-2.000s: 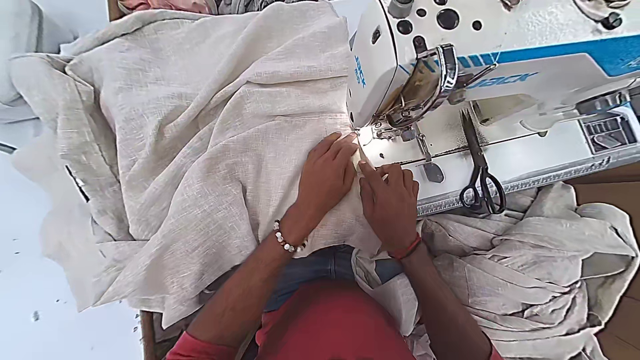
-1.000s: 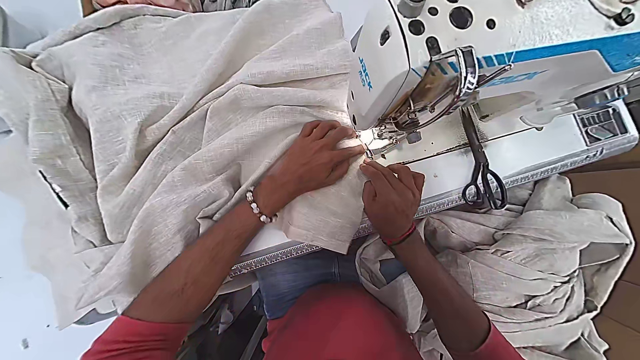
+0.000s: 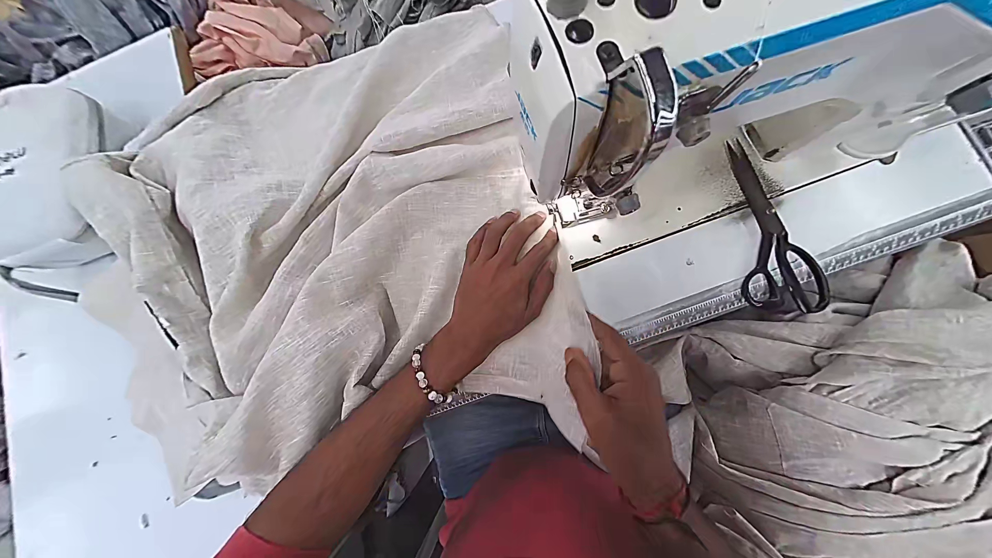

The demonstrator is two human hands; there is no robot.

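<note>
A beige woven fabric (image 3: 310, 194) lies in loose folds over the left of the sewing table, its right edge reaching the presser foot (image 3: 581, 209) of a white and blue Jack sewing machine (image 3: 814, 70). My left hand (image 3: 504, 287) rests flat on the fabric just below the foot, fingers slightly spread and pointing at it. Lower down and to the right, my right hand (image 3: 620, 395) pinches the fabric's edge between thumb and fingers, near the table's front edge. The needle tip cannot be made out.
Black-handled scissors (image 3: 775, 240) lie on the machine bed, handles over the front edge with its measuring tape (image 3: 697, 306). More beige fabric (image 3: 837, 411) is heaped at the lower right. A peach cloth (image 3: 252, 39) and grey cloths lie behind the table at the upper left.
My right hand has moved from beside the presser foot down along the fabric's edge towards me. My left hand stays near the foot, its fingers now pointing more towards the machine's back.
</note>
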